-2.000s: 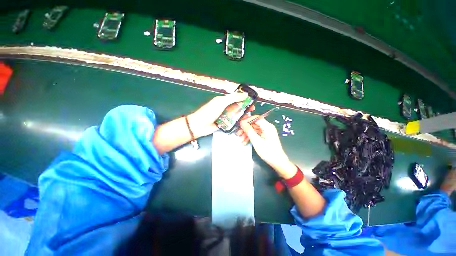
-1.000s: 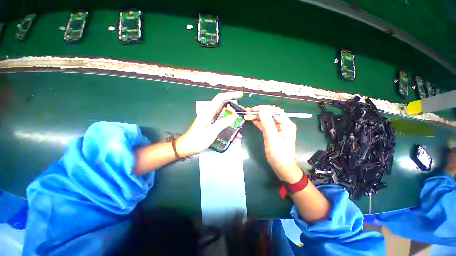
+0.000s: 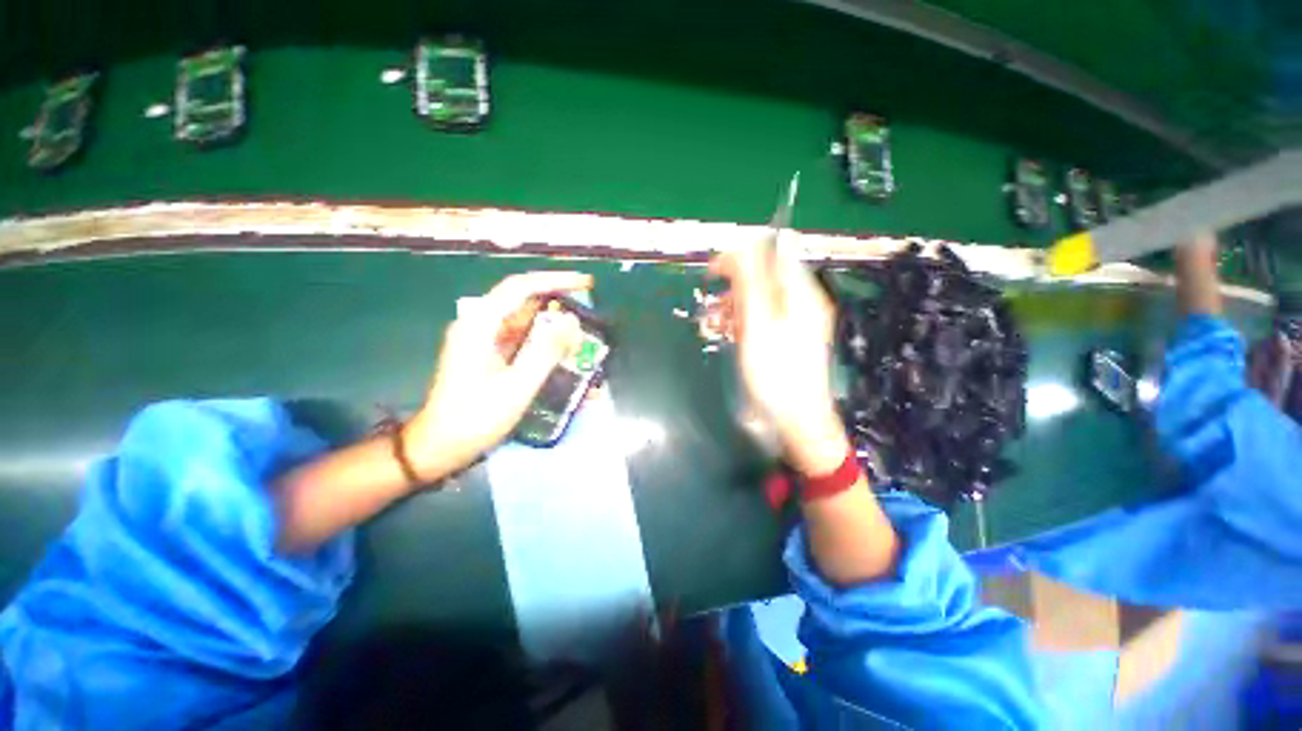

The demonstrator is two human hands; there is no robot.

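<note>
My left hand (image 3: 486, 374) holds a phone unit (image 3: 568, 386), a black frame with green board showing, above the upper end of a pale blue-white strip (image 3: 571, 528). My right hand (image 3: 783, 343) is apart from the phone, blurred, and holds a thin silvery tool (image 3: 787, 200) that points up toward the belt edge. Small white pieces (image 3: 708, 317) lie on the bench just left of my right hand. A big heap of black plastic parts (image 3: 935, 379) lies right of my right hand.
The green belt (image 3: 643, 136) carries spaced phone units (image 3: 453, 83) beyond the cream-white edge strip (image 3: 357, 219). A grey bar with a yellow end (image 3: 1071, 254) juts in at the right. Another person's blue sleeve (image 3: 1228, 400) and a dark phone-like unit (image 3: 1111, 379) are at right.
My right hand has moved away from the phone, and its tool has swung from pointing right to upright. The view has shifted, and the belt phones sit farther left. My left hand still holds the phone.
</note>
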